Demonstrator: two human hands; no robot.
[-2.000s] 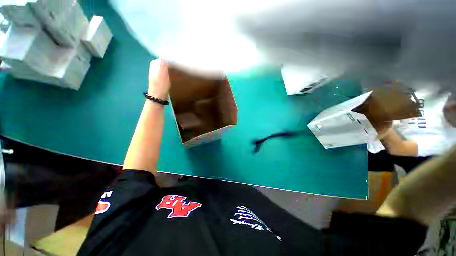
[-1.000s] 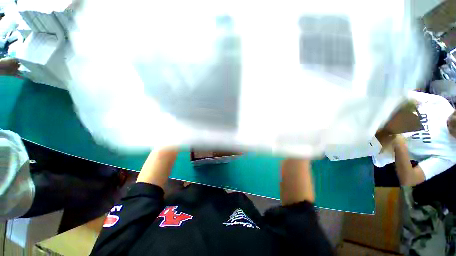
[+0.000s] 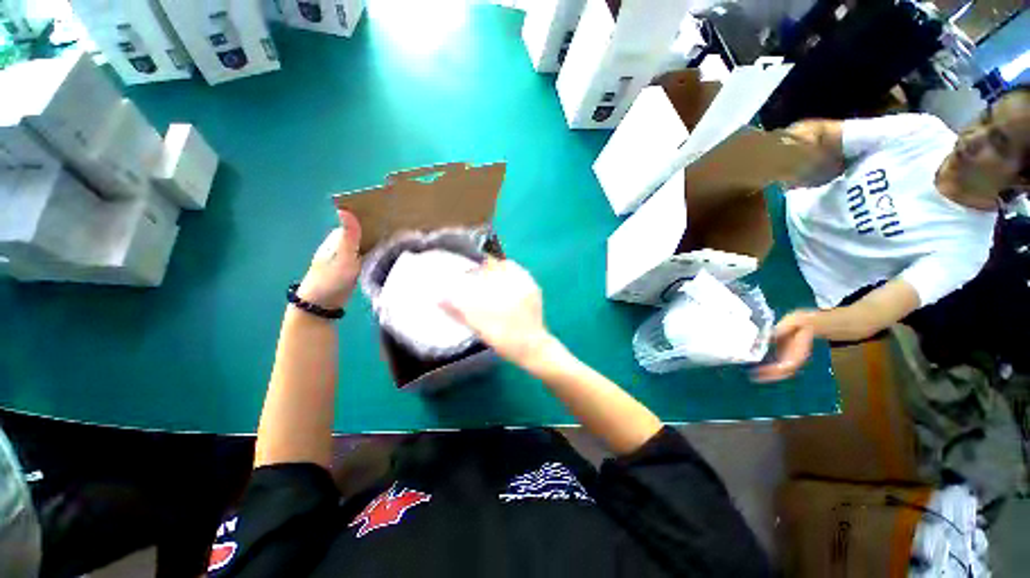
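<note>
An open retail box (image 3: 438,368) stands upright on the green table in front of me, its brown top flap raised on the far side. A wrapped appliance (image 3: 427,296), white with a clear ribbed sleeve, sits in the box mouth, partly inside. My left hand (image 3: 334,269) is at the box's left edge, fingers by the flap, and seems to hold it. My right hand (image 3: 504,307) lies on top of the appliance with fingers spread. The lower part of the appliance is hidden in the box.
Small white boxes (image 3: 85,181) are stacked at left. Finished retail boxes (image 3: 226,40) stand at the far side. At right, a person (image 3: 898,215) in a white shirt is beside open retail boxes (image 3: 646,257) and another wrapped bundle (image 3: 706,327). Brown cartons (image 3: 841,525) are on the floor at right.
The wrapped appliance, before held up close to the camera in both hands, is now down in the box mouth. The box's flap now shows raised. The neighbour's wrapped bundle has come into view at right.
</note>
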